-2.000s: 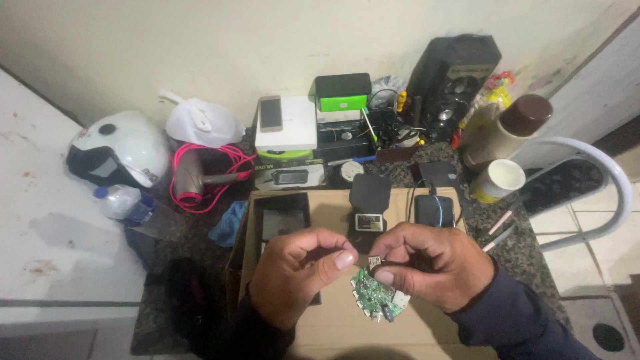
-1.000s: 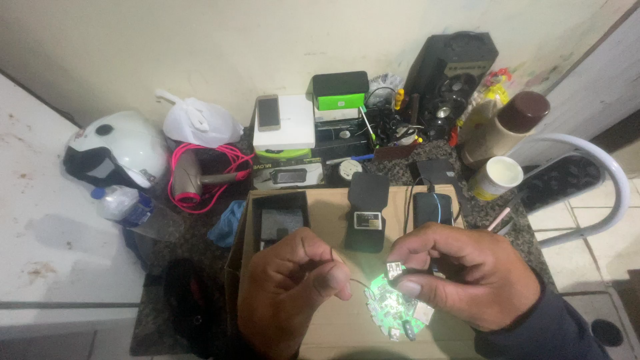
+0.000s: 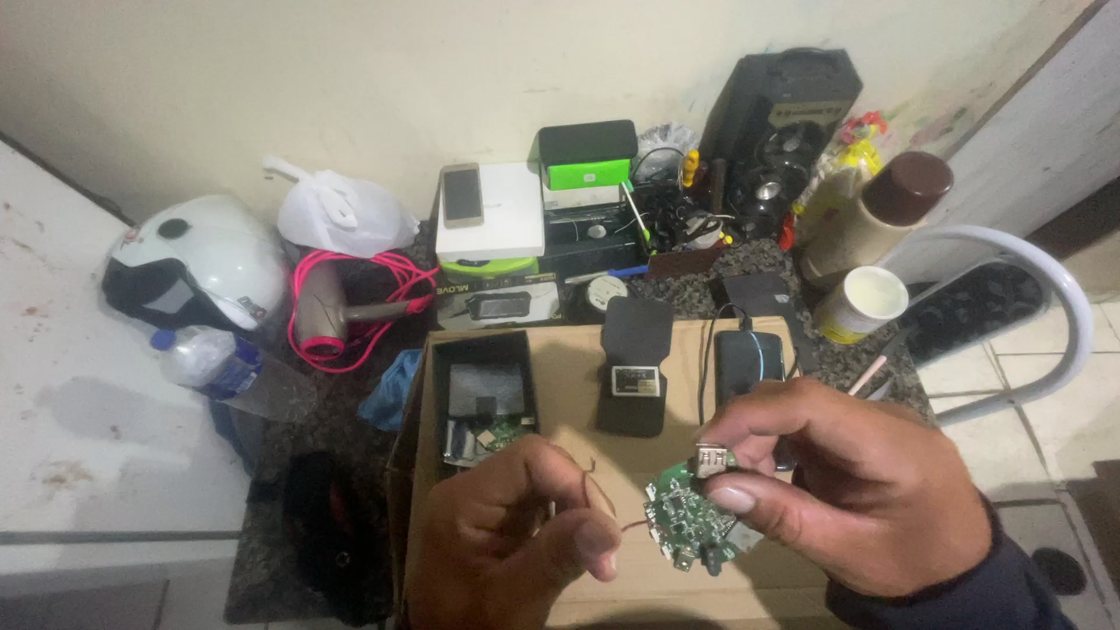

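My right hand [image 3: 840, 490] pinches a metal USB port [image 3: 711, 459] between thumb and fingers. A round green circuit board [image 3: 687, 516], crowded with small components, shows just below that port; how the two are joined is hidden by the fingers. Left of the board, my left hand [image 3: 525, 534] holds a thin reddish-brown wire [image 3: 634, 525] between thumb and forefinger. One stretch of wire reaches the board's left edge, and a loose end curls above the forefinger. Beyond the hands, a small battery [image 3: 636, 381] lies on a black folded case [image 3: 633, 420].
A cardboard sheet [image 3: 569, 359] lies beneath. On it are a black box [image 3: 488, 367] holding circuit parts and a black device [image 3: 746, 359] with a cable. Behind stand a phone [image 3: 463, 195] on a white box, a speaker [image 3: 779, 140], a thermos [image 3: 875, 210] and a cup [image 3: 862, 306]. Left are a hair dryer [image 3: 324, 311], bottle [image 3: 232, 367] and helmet [image 3: 201, 254].
Two seconds ago my hands were close together at the port. My left hand has drawn away to the left, and the wire between its fingers shows more plainly.
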